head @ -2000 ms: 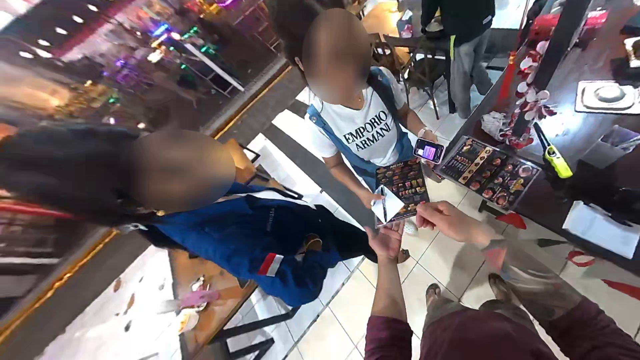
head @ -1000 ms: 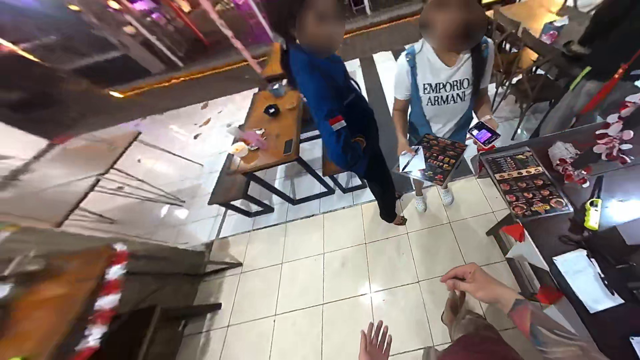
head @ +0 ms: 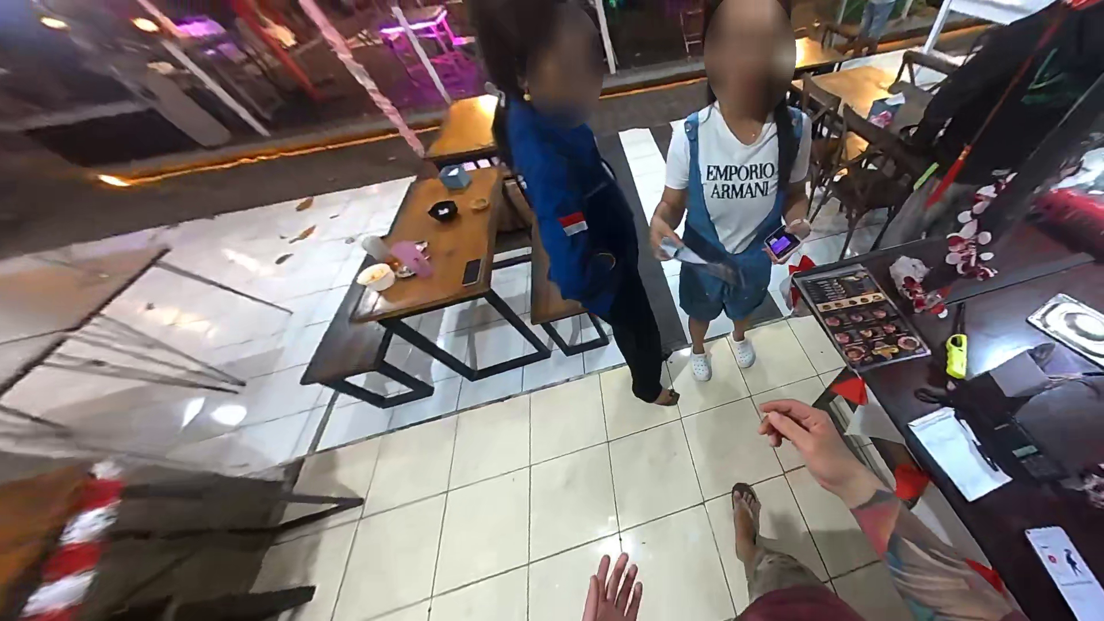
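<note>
My right hand (head: 806, 444) is held above the tiled floor, left of the dark counter (head: 940, 379). Its fingers are bent, with nothing visible in them. Low in the view, my left hand (head: 614, 591) shows an open palm with spread fingers and holds nothing. A person in a white shirt and denim overalls (head: 729, 211) stands ahead with a menu (head: 711, 259) and a smartphone (head: 783, 244). Beside them is a person in a blue jacket (head: 569, 216). On the counter lie a laminated menu (head: 862, 315), a white notepad (head: 959, 453) and a yellow-handled tool (head: 956, 355).
A wooden table (head: 440, 293) with a bowl, a phone and a tissue box stands ahead on the left, with benches (head: 345, 354) beside it. Red-and-white wrapping (head: 82, 552) edges furniture at lower left. The counter runs along my right, with artificial flowers (head: 970, 237) at its far part.
Two seconds ago both my hands were at the menu the person in overalls holds; now they are away from it. That menu has tilted nearly edge-on. The view has swung widely.
</note>
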